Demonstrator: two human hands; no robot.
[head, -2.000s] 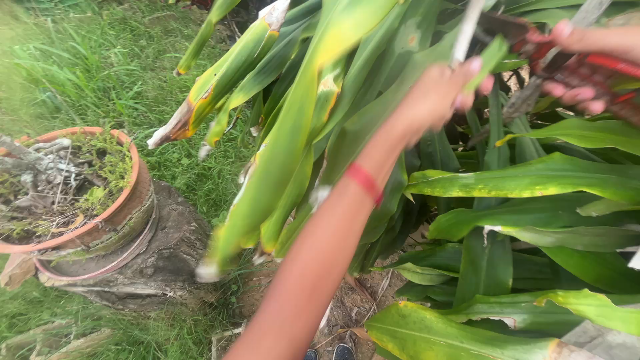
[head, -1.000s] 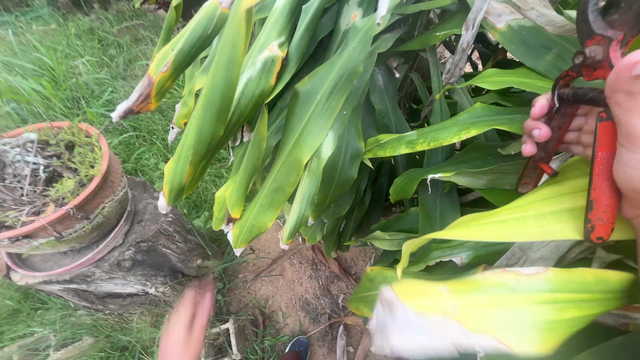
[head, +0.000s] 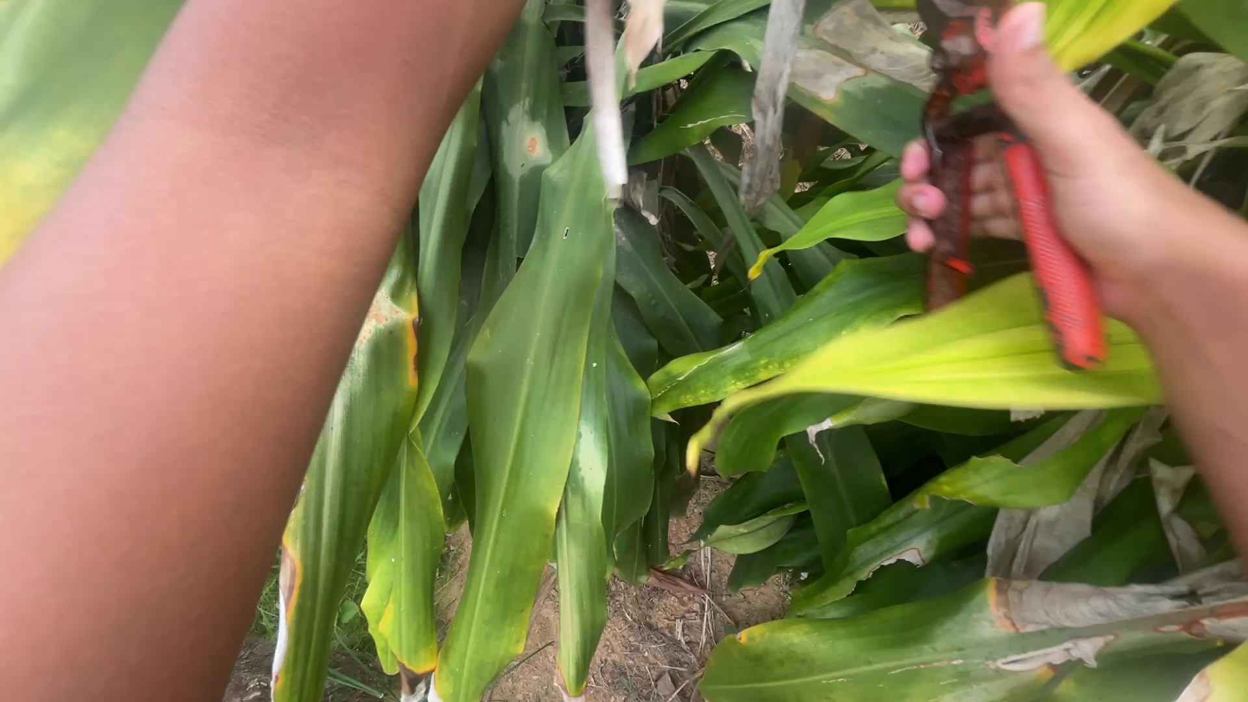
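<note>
At the upper right my right hand is wrapped around red-handled pruning shears, whose blades run off the top edge. A yellow-green leaf lies just below the handles. My left forearm crosses the whole left side and leaves through the top, so my left hand is out of the frame. Between the arms hang long green strap leaves, some with browned, yellow-edged tips.
Dry grey leaf strips hang at the top centre. Bare soil with dry litter shows below the leaves. A large leaf with a withered, papery end spreads across the lower right.
My left hand, low in the view a second ago, has gone up out of the frame, its forearm now across the left. The shears stay in my right hand. The view has shifted; the clay pot is gone.
</note>
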